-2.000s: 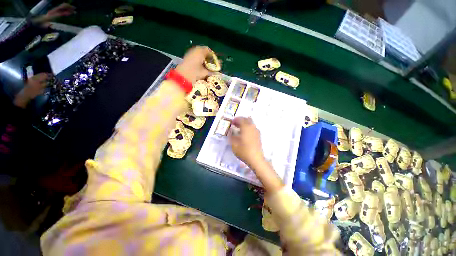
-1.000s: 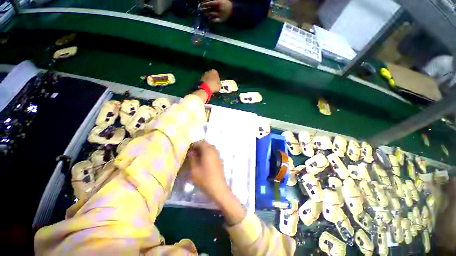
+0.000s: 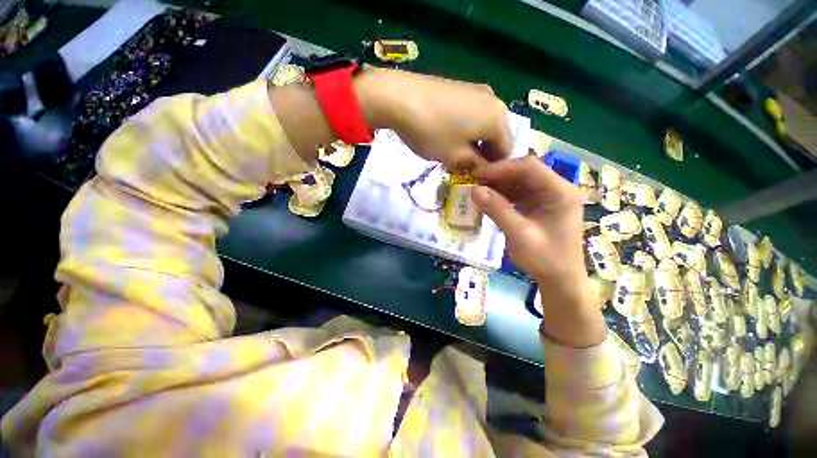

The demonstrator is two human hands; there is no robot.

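My left hand [image 3: 448, 116], with a red wristband, bends in from above and grips the top end of a cream housing [image 3: 443, 213]; its fingertips are partly hidden. My right hand [image 3: 542, 215] pinches a silver battery with yellow edges [image 3: 463, 206], its thumb on the cell's face. The battery lies over the housing, whose cream rim shows around it. Thin red and dark wires [image 3: 419, 190] hang out to the left. Both hands are above the white battery tray [image 3: 385, 210], and they hide much of it.
Cream housings [image 3: 667, 286] crowd the right side; a smaller pile [image 3: 311, 190] lies left of the tray. One housing [image 3: 471, 296] lies at the bench front. The blue dispenser [image 3: 563, 165] is mostly hidden. Units sit on the green belt [image 3: 466, 54]. Dark components [image 3: 134, 80] lie far left.
My left hand has come back from the belt to above the tray. My right hand has lifted from the tray and now meets it at the battery and housing. The view has shifted.
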